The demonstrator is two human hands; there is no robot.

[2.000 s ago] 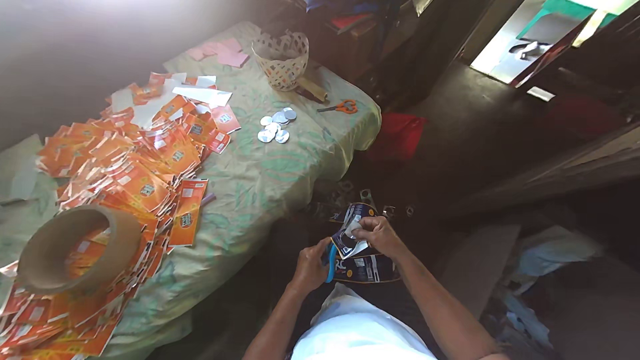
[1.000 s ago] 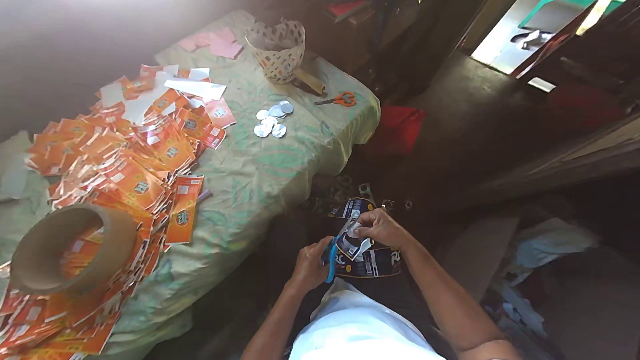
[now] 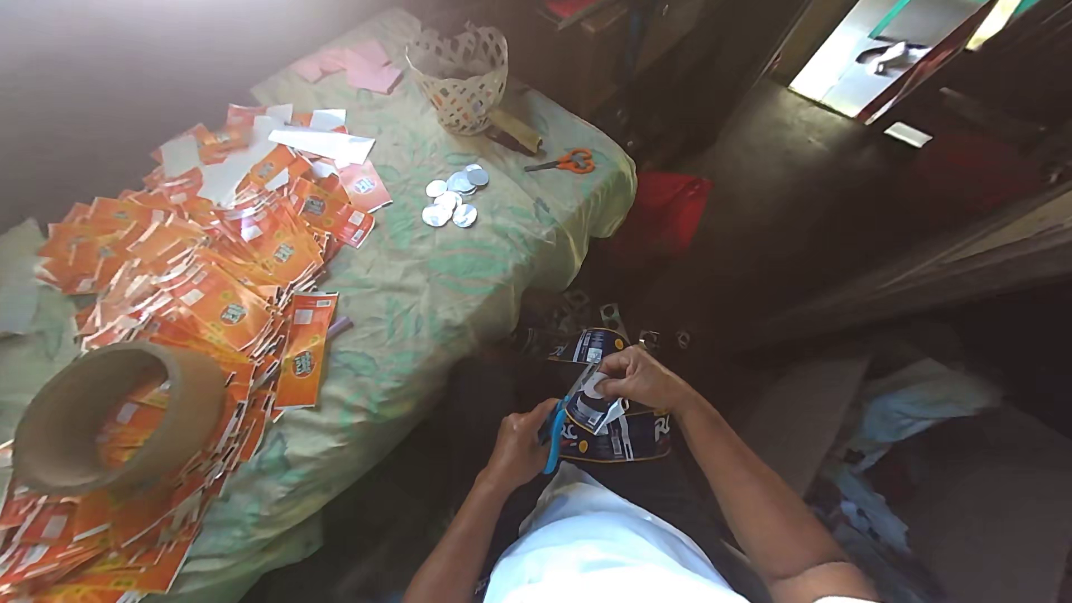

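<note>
Over the lap, my left hand grips blue-handled scissors, whose blades point up and away beside a dark printed wrapper piece. My right hand pinches that piece, its pale underside partly showing, close to the blades. Beneath both hands lie more dark printed wrappers with yellow edges. On the cloth-covered table to the left, several silvery discs lie in a loose group. Orange-handled scissors rest near the table's far corner.
A large heap of orange printed packets covers the table's left part, with a wide brown cardboard ring on it. A woven basket stands farther back, near pink paper pieces. Cut scraps lie low beyond the hands.
The wrapper piece between my hands has turned and shifted against the scissors, and more of its pale underside shows than a second ago. Both hands keep their hold.
</note>
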